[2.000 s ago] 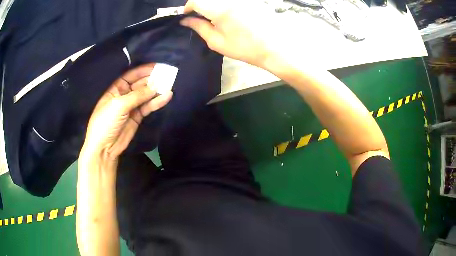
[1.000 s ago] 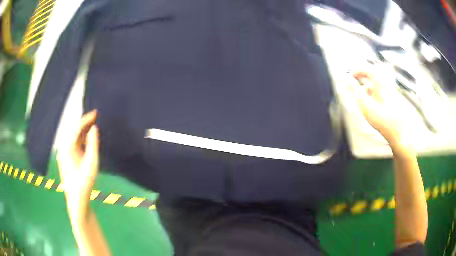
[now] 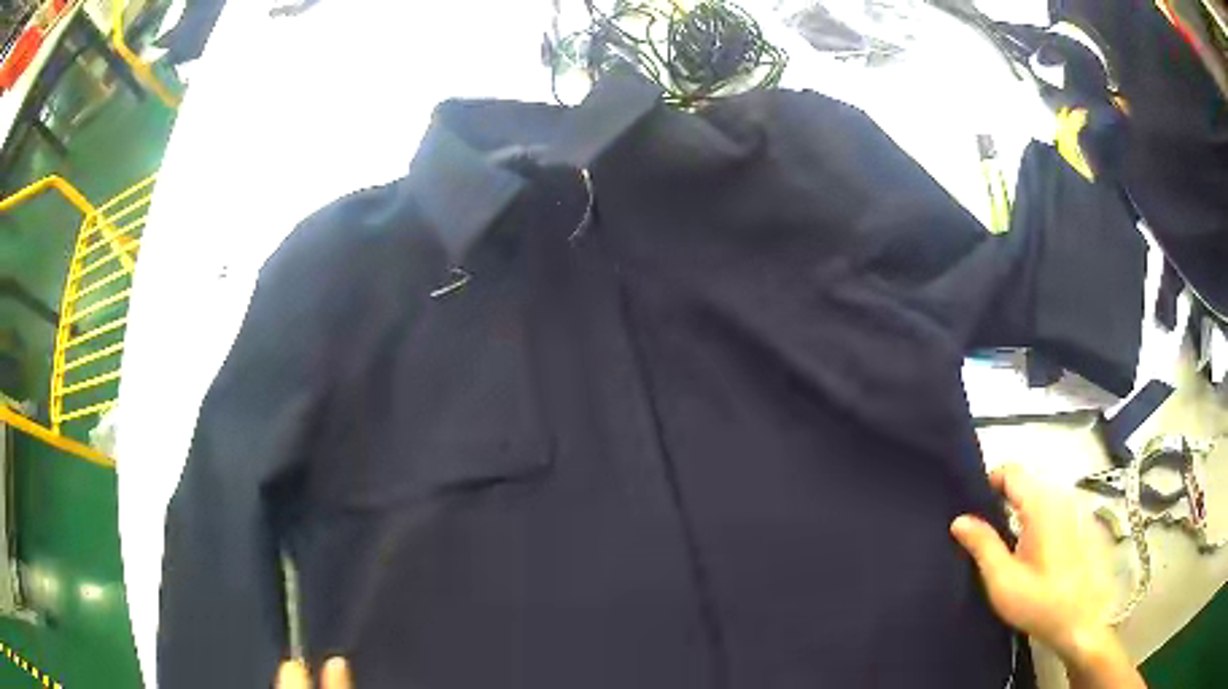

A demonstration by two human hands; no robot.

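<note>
A dark navy collared jacket (image 3: 579, 404) lies front up with its collar (image 3: 465, 189) away from me. Its left-side chest panel and long front placket show. Short pale threads (image 3: 586, 202) hang near the collar. My right hand (image 3: 1050, 559) is at the jacket's right edge, fingers apart, holding nothing. My left hand (image 3: 313, 673) is cut off by the bottom edge; only fingertips show, on the jacket near the left sleeve (image 3: 229, 498). The right sleeve is folded out to the right. The white tape is not seen on the jacket front.
The white table (image 3: 202, 256) holds a tangled black cord (image 3: 714, 47) and a clear plastic bag (image 3: 848, 27) at the top. Looped metal items and a beaded strip (image 3: 1145, 525) lie at right, beside dark cloth. A yellow rack (image 3: 101, 310) stands at left.
The view has moved up from the hem to the collar end, and the jacket lies flatter, front up. The white tape has gone from view. My right hand has come to the jacket's edge.
</note>
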